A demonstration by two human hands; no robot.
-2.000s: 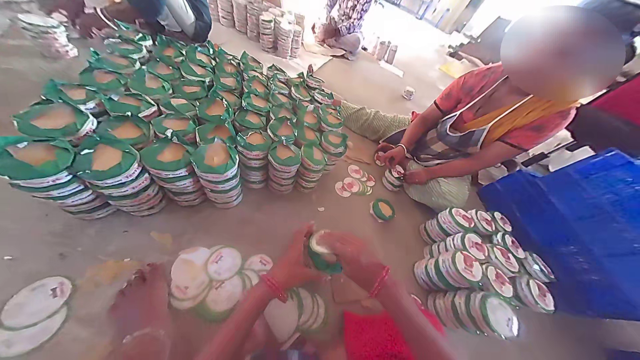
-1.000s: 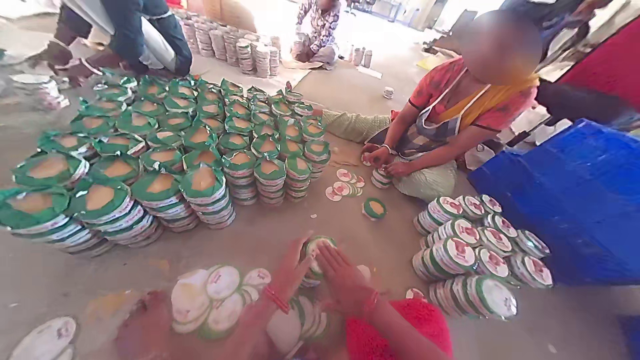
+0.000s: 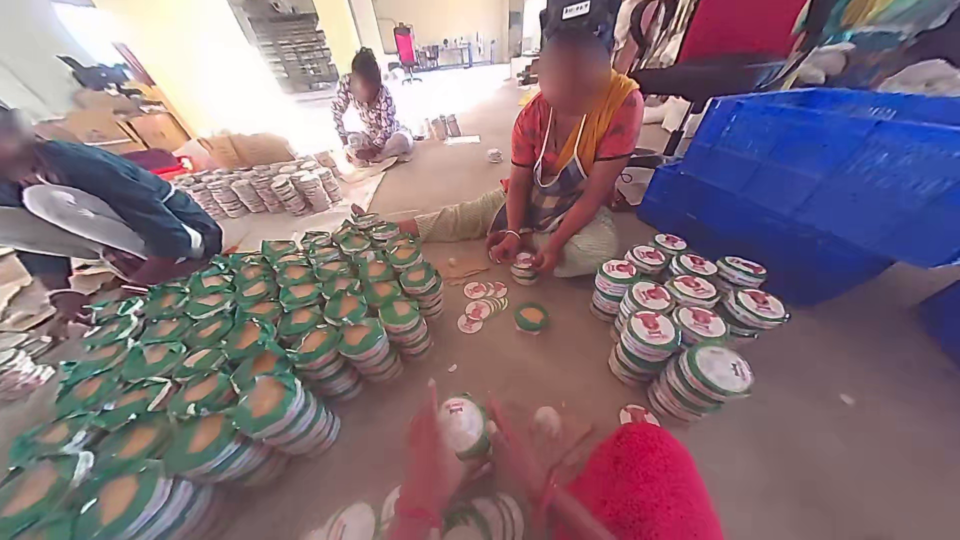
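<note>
Between my two hands, low in the middle of the head view, a round disc with a white printed top and green rim is held by its sides. My left hand lies along its left side, and my right hand along its right side; both are blurred. Loose white round labels with green edges lie below, partly hidden by my wrists. A red cloth covers my knee at the right. Ahead on the floor sits a single green-rimmed disc with a brown centre.
Many stacks of green-wrapped discs fill the left. Stacks with printed tops stand at right, near blue plastic crates. A co-worker sits ahead, handling a small stack. Two other people sit or crouch farther back and left.
The view has tilted up. My right hand, laid over the disc's top a second ago, is now at its right side, and the white printed top shows.
</note>
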